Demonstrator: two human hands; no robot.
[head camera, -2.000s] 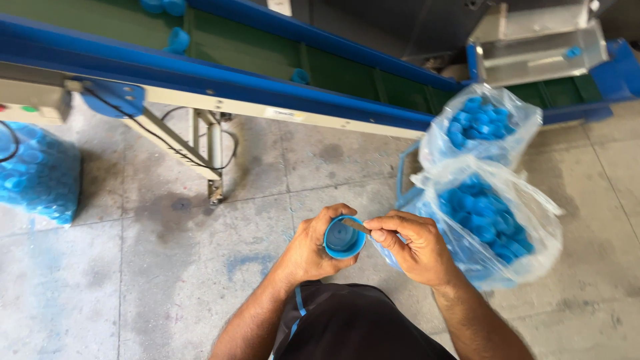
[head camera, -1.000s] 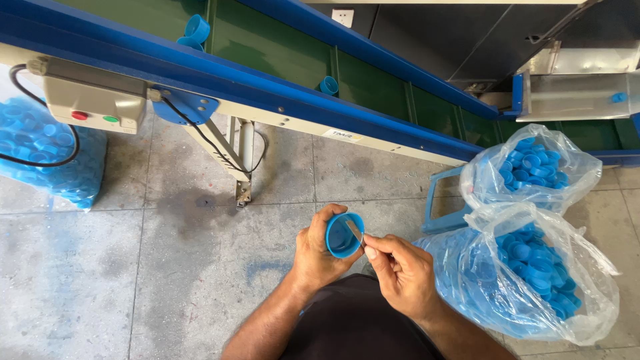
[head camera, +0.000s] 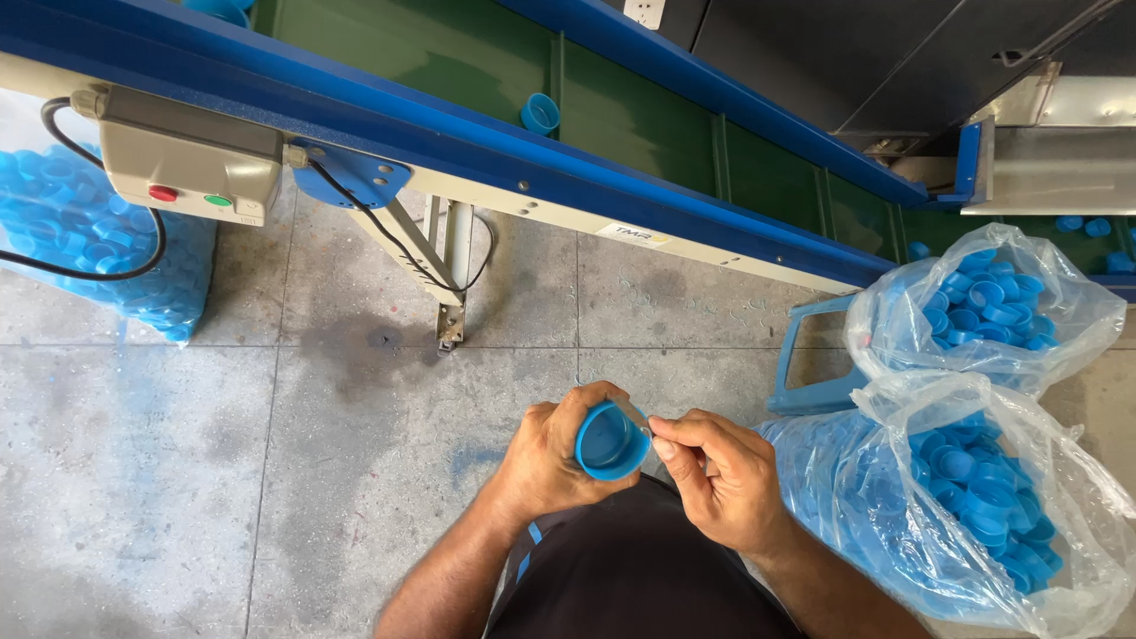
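Note:
My left hand (head camera: 559, 453) is wrapped around a round blue plastic cap (head camera: 611, 444), its open side facing up toward me. Between the thumb and fingers of my right hand (head camera: 723, 475) is a small thin blade-like tool (head camera: 635, 414), which lies at the cap's right rim. Whether its edge touches the rim cannot be told. Both hands are close together in front of my dark clothing. Beyond them, a single blue cap (head camera: 540, 114) rests on the green conveyor belt (head camera: 639, 115).
A conveyor with a blue side rail (head camera: 426, 133) crosses the view above my hands. Its control box (head camera: 191, 155) has red and green buttons. Open clear bags of blue caps (head camera: 985, 497) stand at right beside a blue plastic stool (head camera: 785, 373); another full bag (head camera: 98, 240) is at left.
The view has shifted and come nearer to the conveyor. The tool has moved from across the cap's opening to its right rim. My left hand still holds the cap.

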